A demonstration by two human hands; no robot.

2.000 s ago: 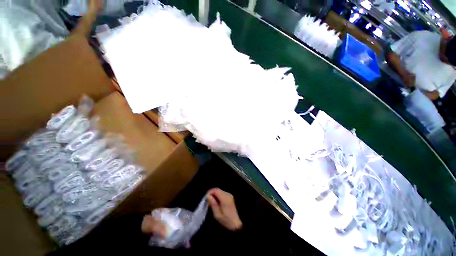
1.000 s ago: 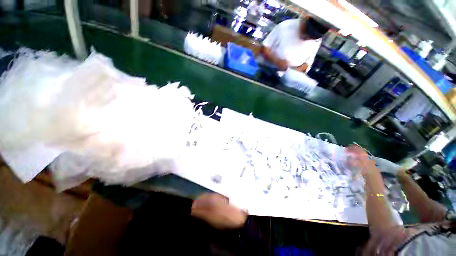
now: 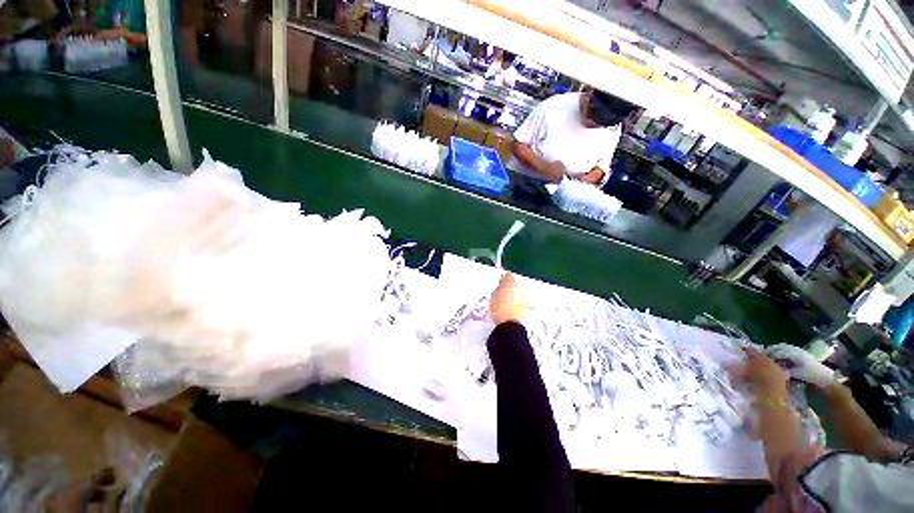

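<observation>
My right hand [image 3: 507,304], in a dark sleeve, reaches over the left part of the loose white adapters [image 3: 601,351]. Its fingers are closed on a white cord [image 3: 507,243], which sticks up above the hand against the green belt. Whether a block hangs from it is hidden. The adapters and their tangled cords lie on white sheets [image 3: 476,426]. A large heap of whitish poly bags [image 3: 200,271] lies left of them, overexposed. I cannot make out my left hand; the lower left is blurred.
The open carton [image 3: 205,466] is at lower left, with blurred bagged units. Another person's hands [image 3: 764,379] are at the right end of the adapters. Across the green belt [image 3: 421,225] are a blue bin [image 3: 477,165], upright white adapters [image 3: 406,148] and a seated worker [image 3: 571,135].
The view has swung right, away from the carton. The clear bag and adapter earlier between my hands are out of view. My right hand has moved from the bench edge onto the adapters and gripped a cord.
</observation>
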